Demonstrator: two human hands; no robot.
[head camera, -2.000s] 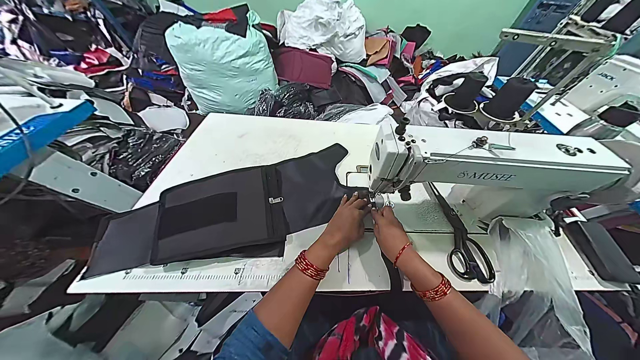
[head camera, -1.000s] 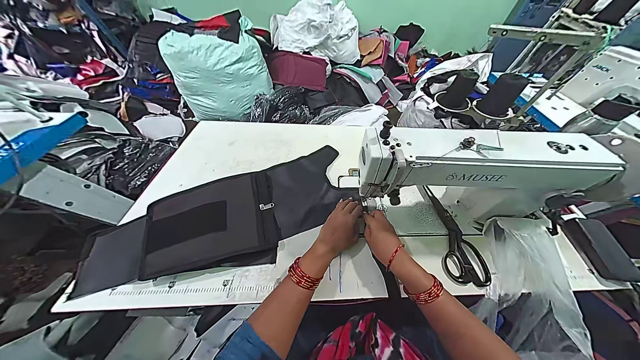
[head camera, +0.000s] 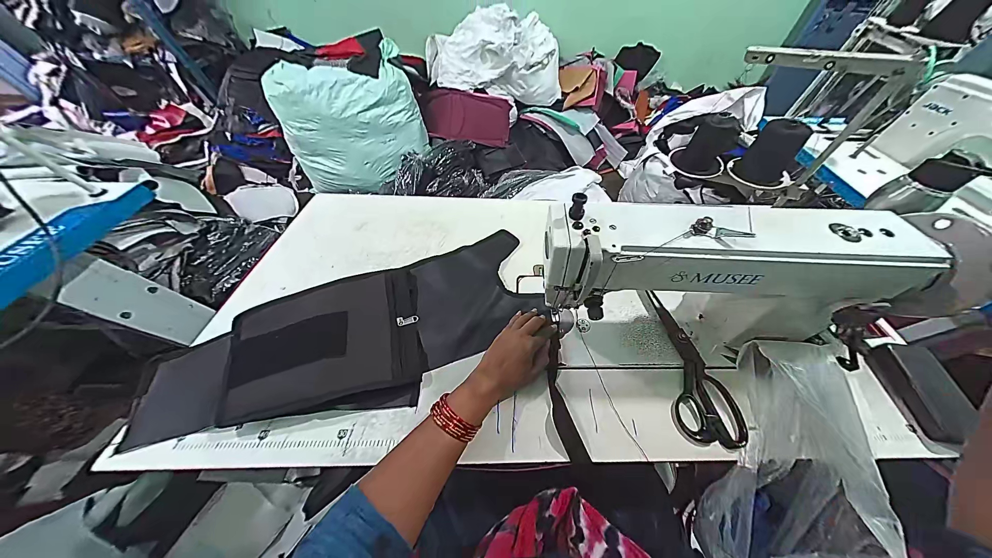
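My left hand (head camera: 518, 353) lies flat on the edge of a black fabric piece (head camera: 457, 302), its fingertips close to the presser foot of a white sewing machine (head camera: 744, 252). The piece spreads leftward over the white table and carries a black zippered pocket panel (head camera: 310, 349) with a silver zipper pull (head camera: 407, 320). From the needle area a narrow black strip (head camera: 566, 418) hangs to the table's front edge. A loose thread runs down beside it. Of my right arm only a blurred part shows at the far right edge; the right hand is outside the view.
Black-handled scissors (head camera: 701, 387) lie under the machine arm. A clear plastic bag (head camera: 806, 434) hangs over the table's front edge. Two black thread cones (head camera: 767, 151) stand behind the machine. Heaped fabric and a pale green sack (head camera: 345, 124) lie beyond the white table (head camera: 349, 225).
My right hand has left the needle area, where it was beside the left hand, and moved right out of view. The left hand remains on the black fabric near the presser foot.
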